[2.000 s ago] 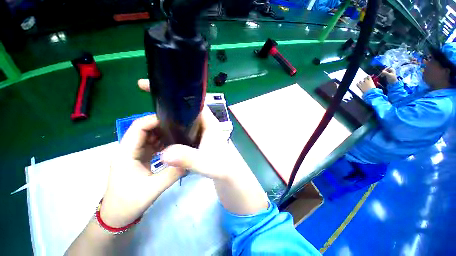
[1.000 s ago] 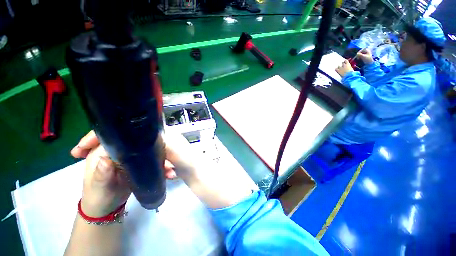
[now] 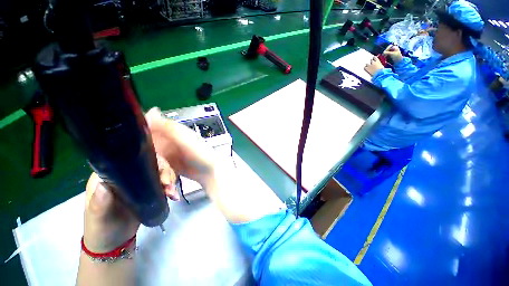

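Observation:
A large black electric screwdriver looms close to the camera, tilted, its thin bit pointing down over the white work mat. My right hand, in a blue sleeve, is closed around its far side. My left hand, with a red bracelet, is just left of the nose; the screwdriver covers its fingers and whatever they may hold. A thin dark curved piece shows below my right fingers. The screw feeder stands behind my right hand, partly covered.
Red-and-black tool bodies lie at left and farther back. Small black parts lie behind the feeder. A whitish mat is to the right, beside a hanging cord, an open carton and a seated worker.
The screwdriver and both hands have moved left in view, off the front of the feeder. The nose now tilts down to the right. My left hand has separated from my right wrist.

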